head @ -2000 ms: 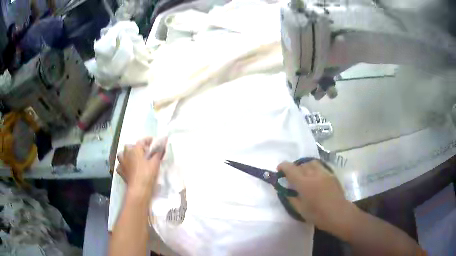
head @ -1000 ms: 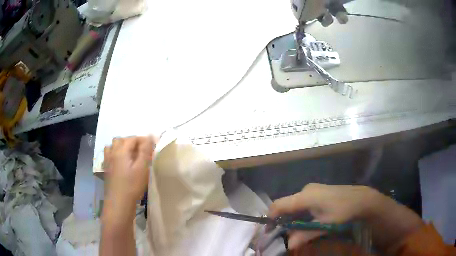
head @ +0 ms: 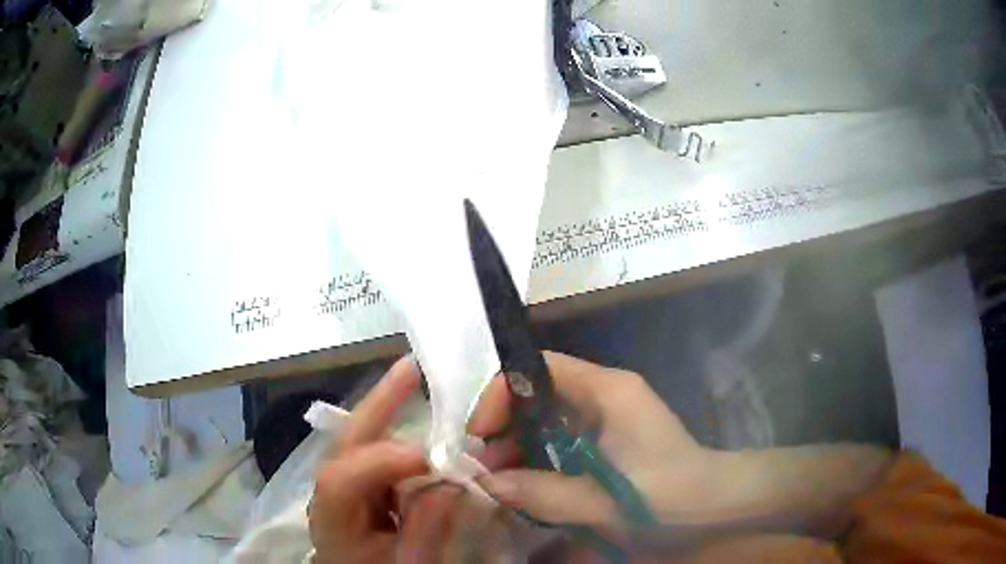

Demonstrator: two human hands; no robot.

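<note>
White fabric [head: 441,242] stretches across the table and narrows to a gathered point over the front edge. My left hand [head: 370,485] pinches this gathered cloth. My right hand [head: 618,452] holds the scissors [head: 505,314] with the dark blades pointing up, apparently closed, and the green handles against the palm; its fingertips also touch the gathered cloth. A small white strip end [head: 327,415] sticks out beside my left hand. More pale cloth [head: 276,512] hangs below my left hand. The exact pinch point is partly hidden by fingers.
The white sewing table [head: 221,198] has a ruler scale along its front edge. A silver swing-arm guide [head: 651,127] lies right of the cloth. Pale cloth piles [head: 39,474] are at the lower left. A second machine's table [head: 83,220] stands at the left. An orange sleeve [head: 921,518] shows lower right.
The view has shifted. My hands have come together below the table edge, the cloth is now gathered between them, and the scissors have turned from pointing left to pointing up.
</note>
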